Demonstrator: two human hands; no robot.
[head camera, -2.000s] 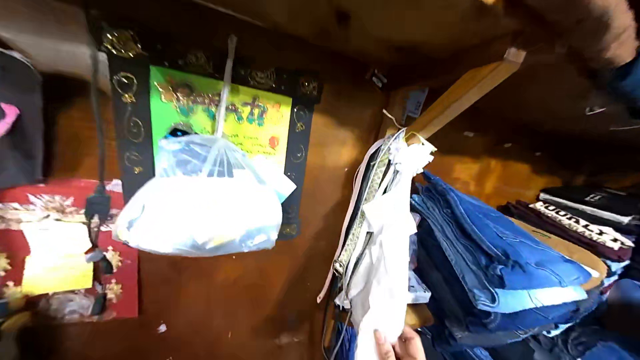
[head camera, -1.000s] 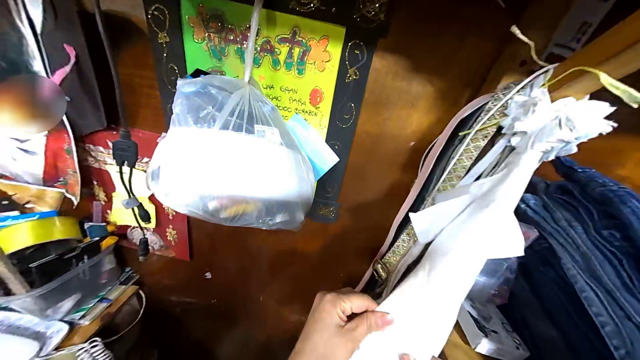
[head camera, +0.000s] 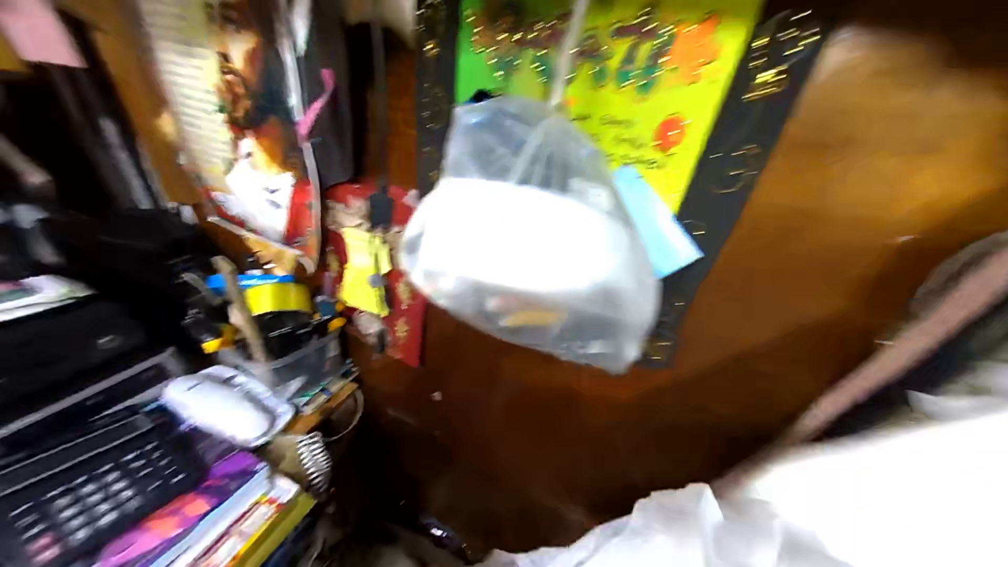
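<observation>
Neither of my hands shows in the head view now. A white cloth or bag (head camera: 890, 488), bright and blurred, fills the lower right corner; whether a hand holds it is hidden. Behind it a pinkish strap (head camera: 906, 346) runs slantwise up to the right edge. A tied translucent plastic bag (head camera: 528, 236) with white contents hangs by its cord at the centre, before a green and yellow poster (head camera: 669, 102) with a dark, gold-marked border. A light blue paper (head camera: 657, 224) sticks out beside the bag.
At the left lie a black keyboard or keypad device (head camera: 102, 480), books (head camera: 213, 512), a white computer mouse (head camera: 228, 402) and a tub (head camera: 303, 358) with yellow tape (head camera: 279, 298). A red decorated card (head camera: 405, 315) hangs on the wooden panel (head camera: 551, 441).
The hand that pinched the white cloth one second ago is out of view. The cloth now spreads across the lower right. The view has swung left, and the jeans are out of sight.
</observation>
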